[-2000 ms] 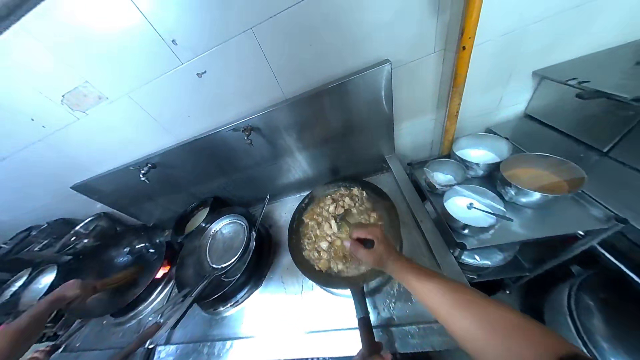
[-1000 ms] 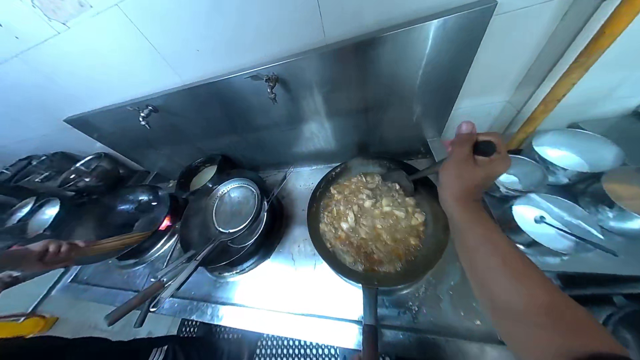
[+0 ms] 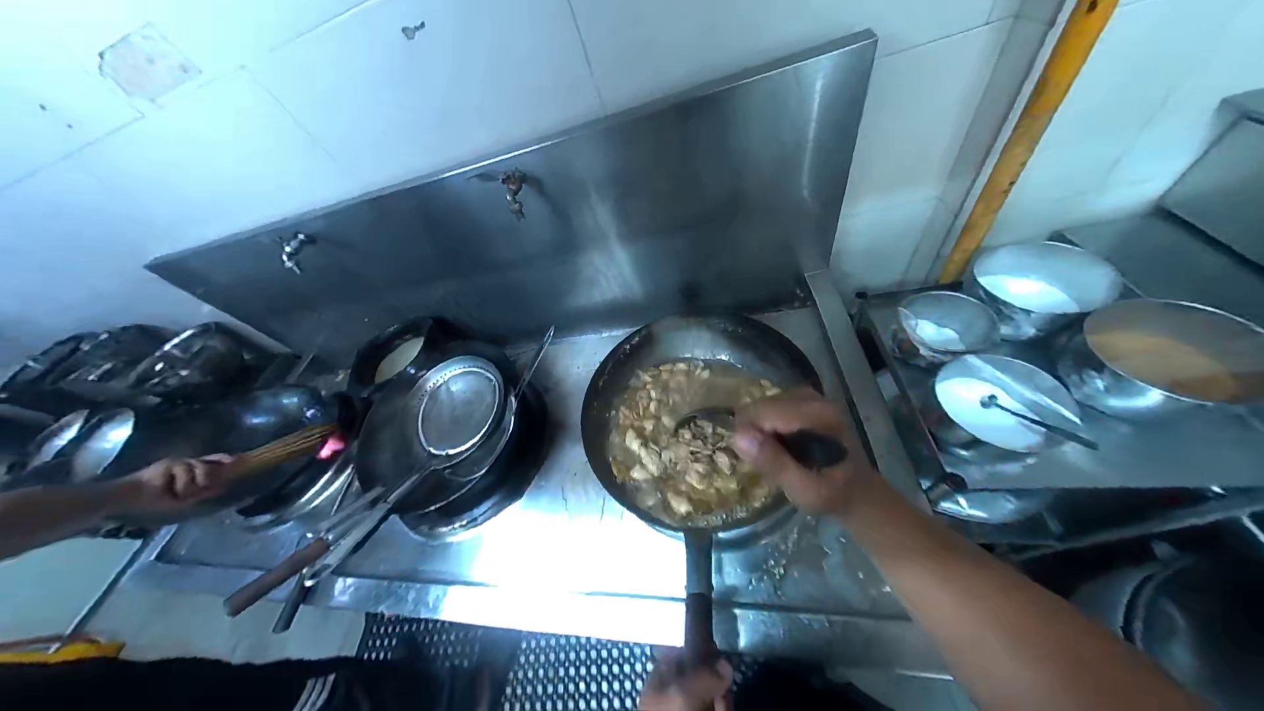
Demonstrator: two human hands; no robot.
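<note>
A dark metal wok point(image 3: 604, 420) on the stove holds chopped pieces of food point(image 3: 662, 449) in brownish liquid. My right hand point(image 3: 805, 454) grips the dark handle of a ladle point(image 3: 703, 423), whose bowl sits among the food near the wok's middle. At the bottom edge, my left hand point(image 3: 688, 681) is closed around the wok's handle; part of this hand is cut off by the frame.
To the left, strainers point(image 3: 460, 407) lie over stacked woks. Farther left, a co-worker's hand point(image 3: 183, 481) holds a bamboo brush point(image 3: 281, 451) over another wok, near a flame. Metal bowls point(image 3: 1007, 403) stand on the right-hand shelf. A steel splashback point(image 3: 592, 227) with taps rises behind.
My right hand has come from beyond the wok's right rim to above the wok, bringing the ladle's bowl from the upper right edge into the middle of the food.
</note>
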